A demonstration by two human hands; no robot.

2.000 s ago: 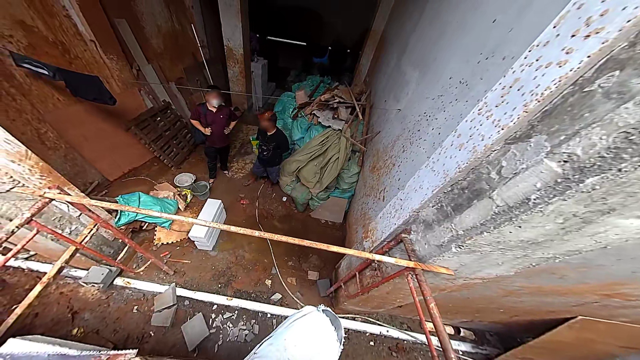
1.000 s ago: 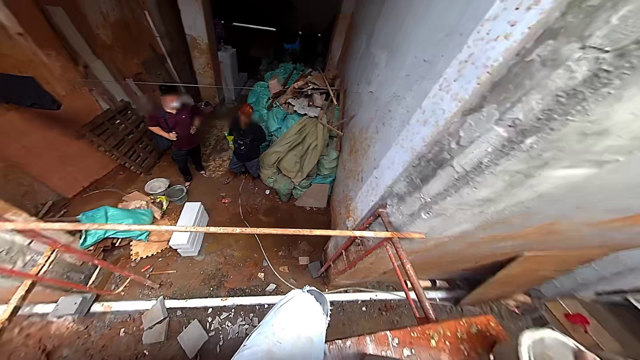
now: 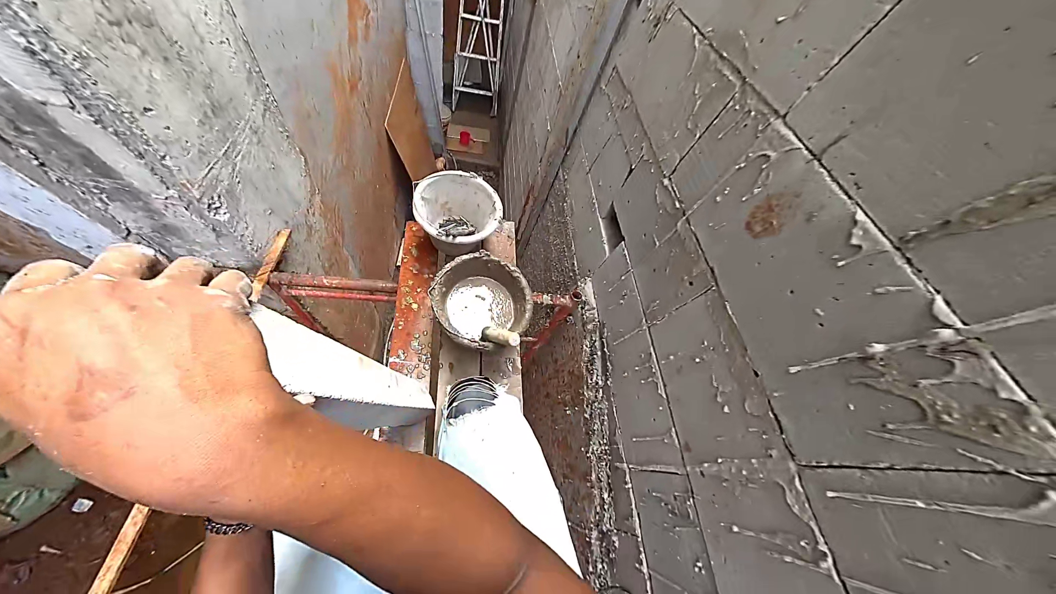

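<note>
My right hand [image 3: 140, 371] reaches across the left side of the head view, knuckles up, and grips one end of a white masonry block [image 3: 338, 371]. The block juts out to the right of the hand, over the scaffold planks. Below it a left wrist with a dark bracelet [image 3: 227, 525] shows; my left hand itself is hidden behind the right hand. Beyond the block, a mortar-crusted bucket [image 3: 481, 301] holds pale wet mix and a tool with a stubby handle [image 3: 501, 336]. Just behind it stands a white bucket [image 3: 458, 210] with something grey inside.
A grey block wall [image 3: 784, 313] with smeared mortar joints rises close on the right, and a stained concrete wall [image 3: 272, 107] on the left. Narrow planks [image 3: 415, 305] lie over red scaffold tubes [image 3: 338, 285]. Far ahead stands an aluminium ladder [image 3: 477, 54]. Ground lies well below at left.
The view has swung far right, from the yard with two people below to the planks and block wall. My right hand and the white block have come into view.
</note>
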